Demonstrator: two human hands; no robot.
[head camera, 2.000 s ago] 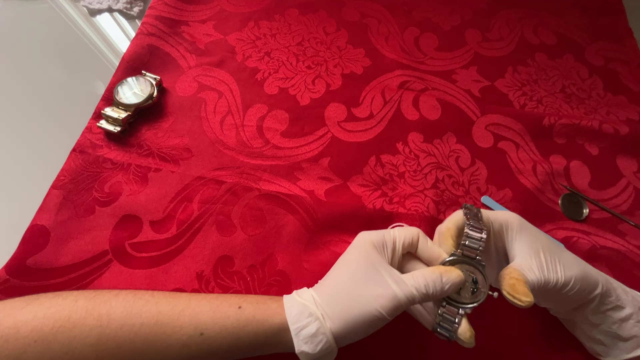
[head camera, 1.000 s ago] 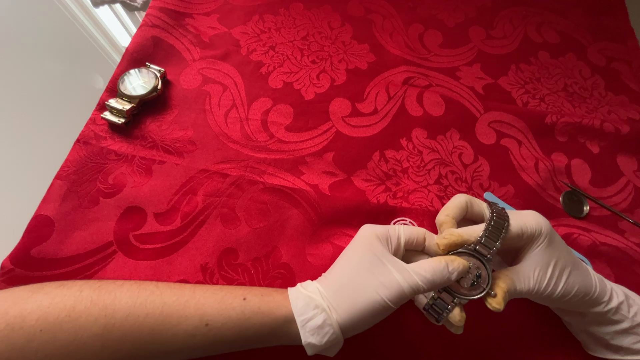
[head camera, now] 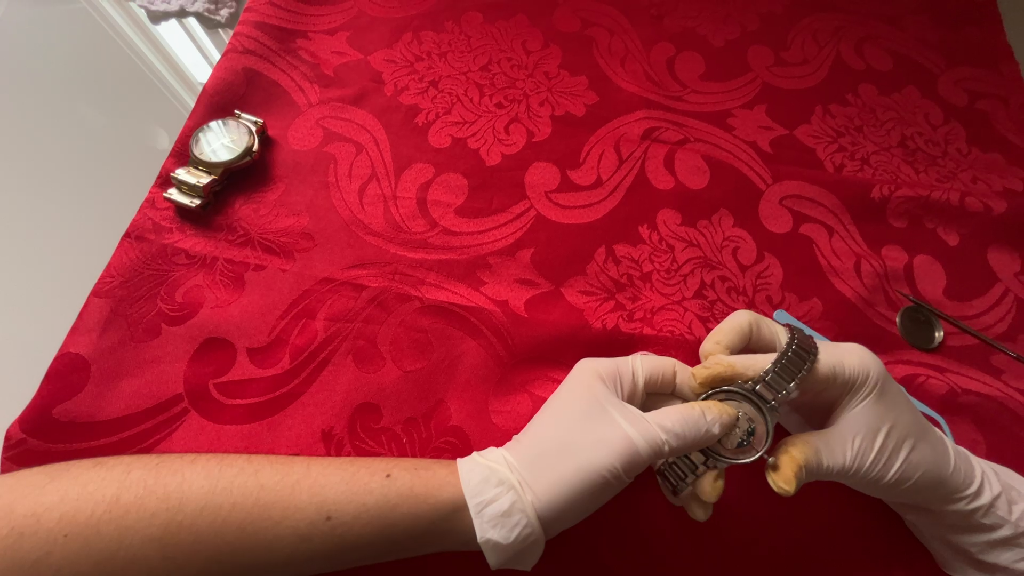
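A silver-coloured wristwatch (head camera: pixel 740 428) with a metal link bracelet is held between my hands at the lower right. My left hand (head camera: pixel 624 432), in a white glove with yellow-stained fingertips, grips it, the thumb lying over the round face. My right hand (head camera: pixel 840 424), gloved and stained alike, has its fingers around the upper part of the bracelet. Its thumb is beside the crown at the case's lower right edge; whether they touch I cannot tell. The underside of the case is hidden.
A gold-coloured wristwatch (head camera: pixel 220 144) lies at the upper left of the red patterned cloth (head camera: pixel 448 304). Right of my hands are a small round metal disc, perhaps a case back (head camera: pixel 920 326), and a thin rod-like tool (head camera: pixel 964 326). A light-blue strip (head camera: pixel 788 320) shows partly behind my right hand.
My right thumb has moved from clear of the case to its edge and slightly away again. The upper part of the bracelet leans further right than two seconds ago. My left hand keeps its hold.
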